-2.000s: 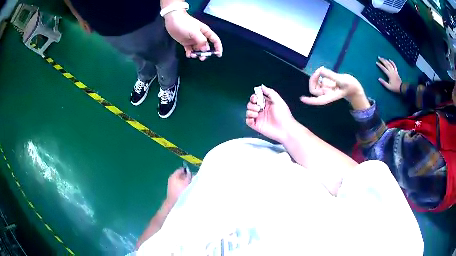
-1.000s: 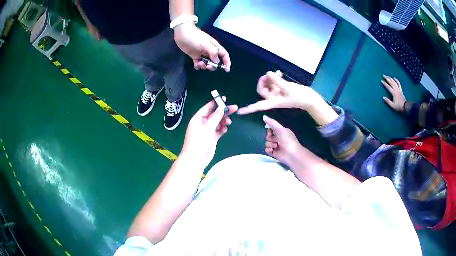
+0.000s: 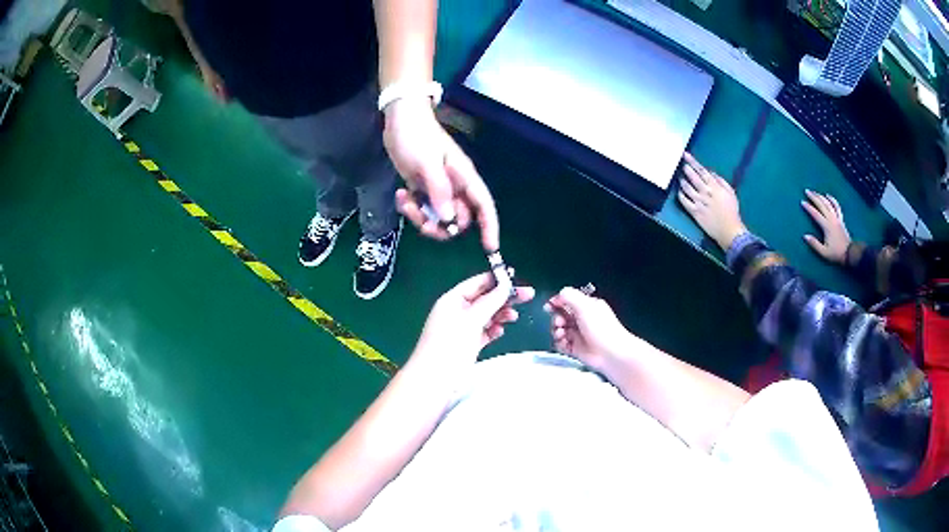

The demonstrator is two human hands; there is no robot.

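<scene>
My left hand (image 3: 465, 317) holds a small dark stick with a pale end (image 3: 499, 269), like a USB drive, upright between thumb and fingers. Another person's index fingertip touches or nearly touches its top; I cannot tell which. My right hand (image 3: 588, 326) is a little to the right, its fingers closed on a small piece (image 3: 588, 289) whose tip shows above the fingers. The other person's hand (image 3: 438, 179) comes down from the top and holds a small dark and silver piece (image 3: 439, 217) in curled fingers.
A large panel with a white face (image 3: 595, 83) lies on the green bench (image 3: 744, 130), with a black keyboard (image 3: 838, 135) behind. A second person's hands (image 3: 712, 200) rest on the bench at right. Stools (image 3: 117, 85) and yellow-black floor tape (image 3: 260, 272) are at left.
My left hand came up from low left with the stick, then moved right. The standing person's hand came down to it. The pointing hand at right withdrew to the bench.
</scene>
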